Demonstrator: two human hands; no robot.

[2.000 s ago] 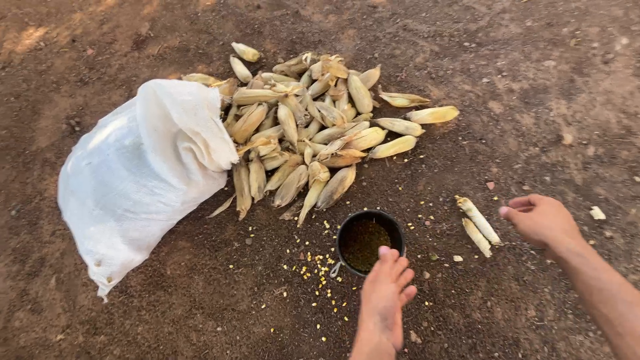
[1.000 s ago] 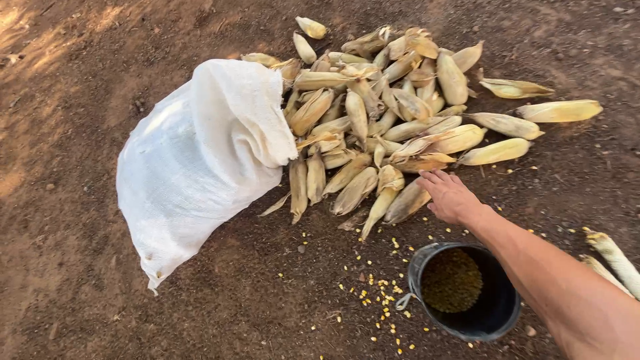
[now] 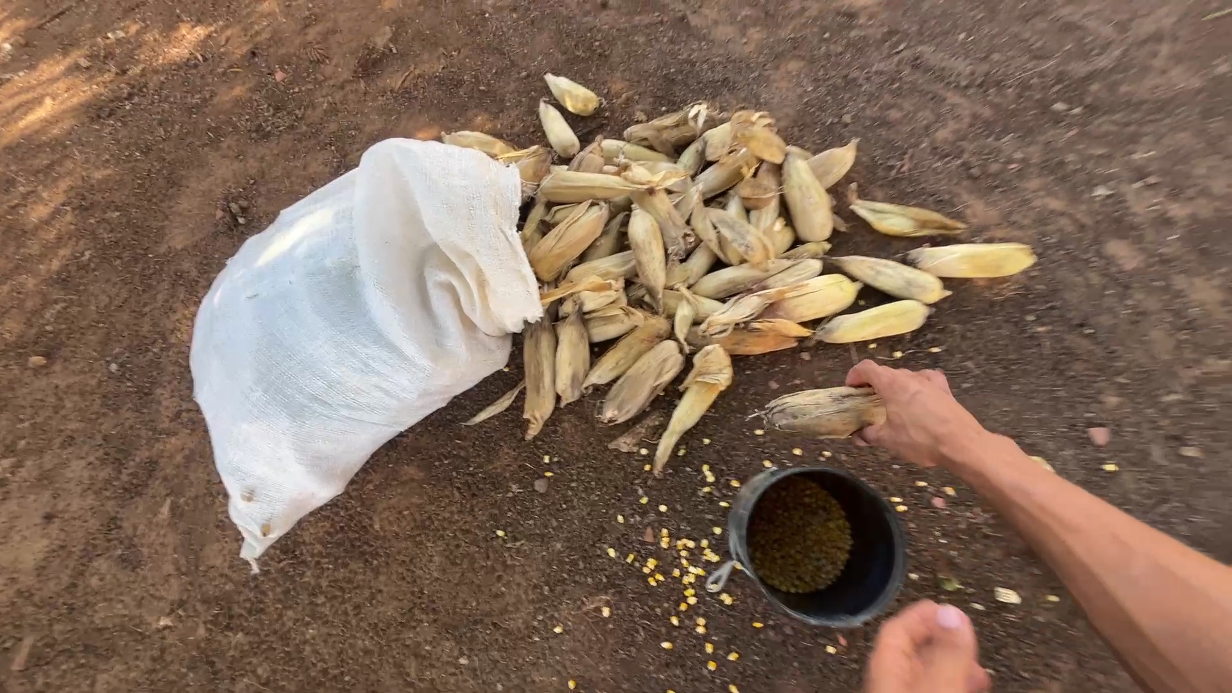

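My right hand [image 3: 912, 412] grips one end of a dried corn ear in its husk [image 3: 826, 412], held just above and behind a dark bucket [image 3: 736, 539]. Corn kernels [image 3: 799, 537] cover the bucket's bottom. My left hand [image 3: 926, 651] is at the bottom edge, in front of the bucket and a little to its right; it is partly cut off and blurred, its fingers look curled, and nothing shows in it. Beyond the bucket lies a heap of husked-over corn ears [image 3: 674, 241], spread out from the mouth of a white woven sack [image 3: 356, 327].
Loose yellow kernels [image 3: 685, 573] are scattered on the brown dirt ground [image 3: 385, 597] to the left of the bucket. A few separate ears [image 3: 972, 260] lie at the heap's right edge. The bucket's handle loop [image 3: 720, 577] sticks out on its left side.
My right hand, at the heap's near edge a second ago, has come away to the right with a corn ear in it. My left hand, out of view then, is back at the bottom edge.
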